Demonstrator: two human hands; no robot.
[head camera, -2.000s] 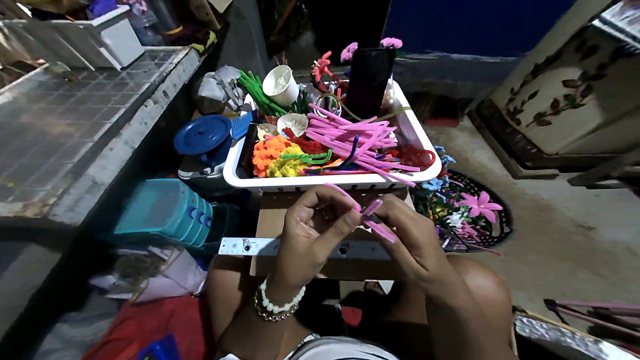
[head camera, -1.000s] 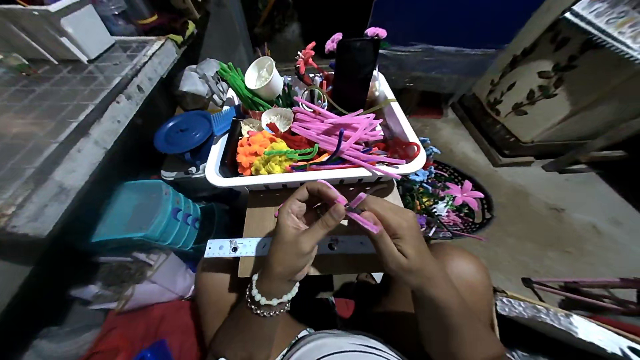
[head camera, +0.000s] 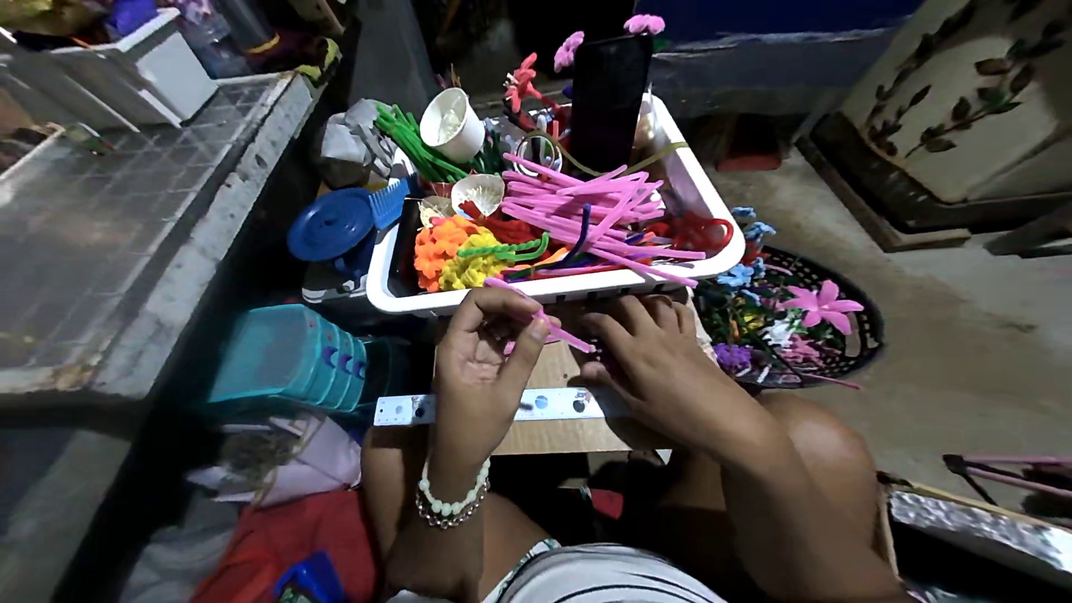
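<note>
My left hand pinches a bent pink pipe cleaner between thumb and fingers, just in front of the basket. To its right, my right hand is lowered over the small wooden board, fingers curled down; whether it holds anything is hidden. A white ruler-like strip lies across the board beneath both hands. Behind them, the white plastic basket holds a pile of pink pipe cleaners, green pipe cleaners, orange fuzzy pieces, yellow ones and a white cup.
A dark phone stands upright in the basket. At right is a black basket of pipe-cleaner flowers. Teal stacked containers and a blue lid stand left, beside a tiled ledge. An open box is at lower right.
My right hand has let go of the pink pipe cleaner and moved right and down to the board. My left hand still holds the pipe cleaner.
</note>
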